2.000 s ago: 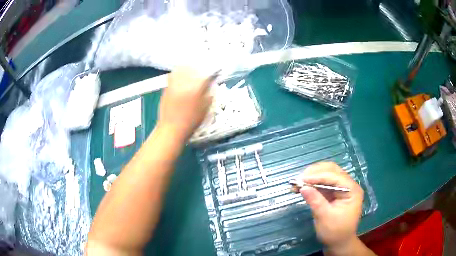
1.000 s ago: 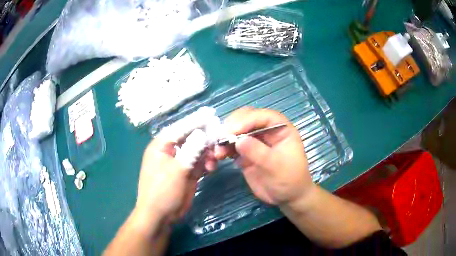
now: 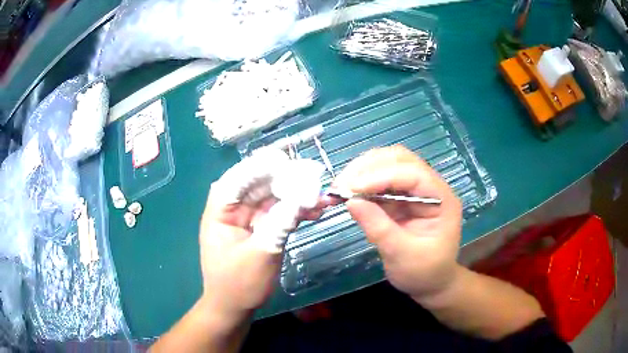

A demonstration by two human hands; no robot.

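My right hand pinches a thin silver metal shaft between thumb and finger, with its inner end at my left fingertips. My left hand wears ribbed white finger cots and is curled at the shaft's inner end. Whatever it pinches there is hidden by the fingers. Both hands are over the clear grooved tray. A few assembled shafts with white ends show in the tray behind my hands, partly covered.
Sleeve box behind the tray; shaft box at back. Label card, loose white pieces and plastic bags at left. Large bag at back. Orange fixture at right, red stool below.
My left hand came back from the sleeve box to meet my right hand over the tray. Since the last earlier frame, the view has shifted slightly and the hands stay together.
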